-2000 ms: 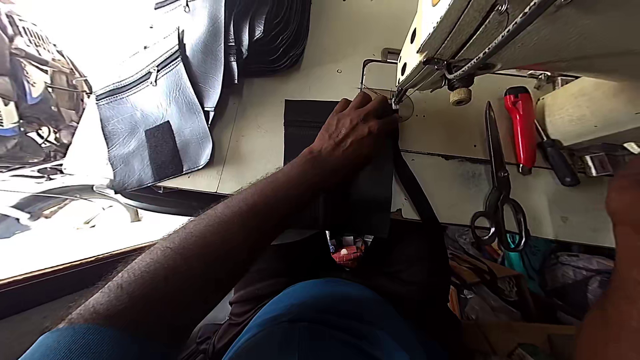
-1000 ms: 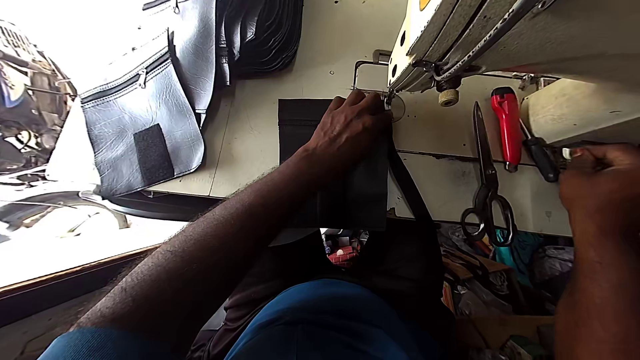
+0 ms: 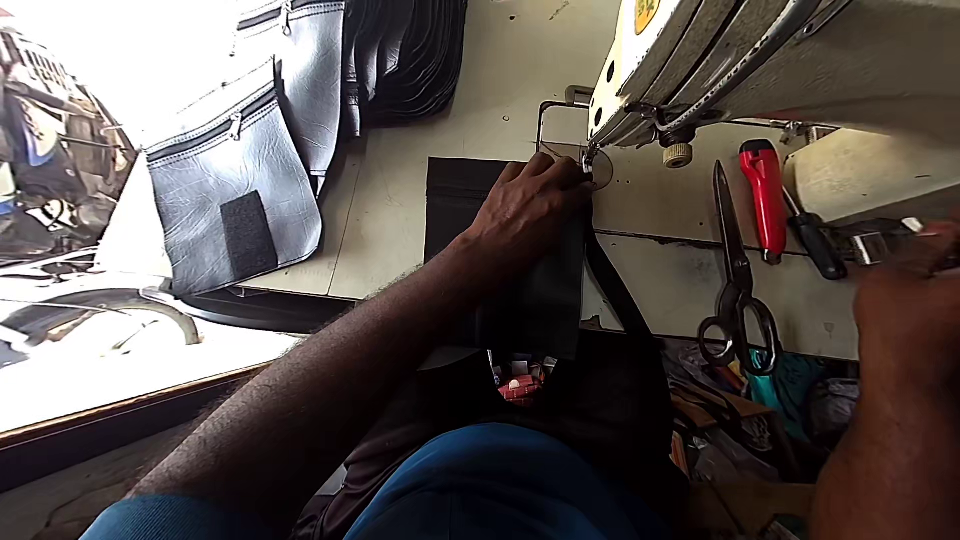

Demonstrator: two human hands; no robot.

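Observation:
My left hand [image 3: 536,196] lies over a flat black fabric panel [image 3: 457,217], its fingertips close beside the needle and presser foot [image 3: 589,159] of a sewing machine [image 3: 697,67]. A black strap [image 3: 619,292] runs down from near the foot along the panel's right side. At the right edge is my right hand [image 3: 907,285], blurred and partly cut off, near a small metal piece [image 3: 870,247]; whether it holds anything cannot be told. Between the hands lie large scissors [image 3: 735,285], a red-handled cutter [image 3: 765,199] and a black-handled screwdriver [image 3: 817,244].
Grey zippered pouch pieces [image 3: 232,187] lie on the table's left part, beside a stack of black pieces [image 3: 405,60]. Plastic bags and scraps [image 3: 742,442] fill the space below the front edge at the right. A wheel [image 3: 112,322] shows beyond the table at the left.
My right hand has come up from the lower right edge to the area beside the screwdriver. My left hand has stayed on the black panel by the presser foot.

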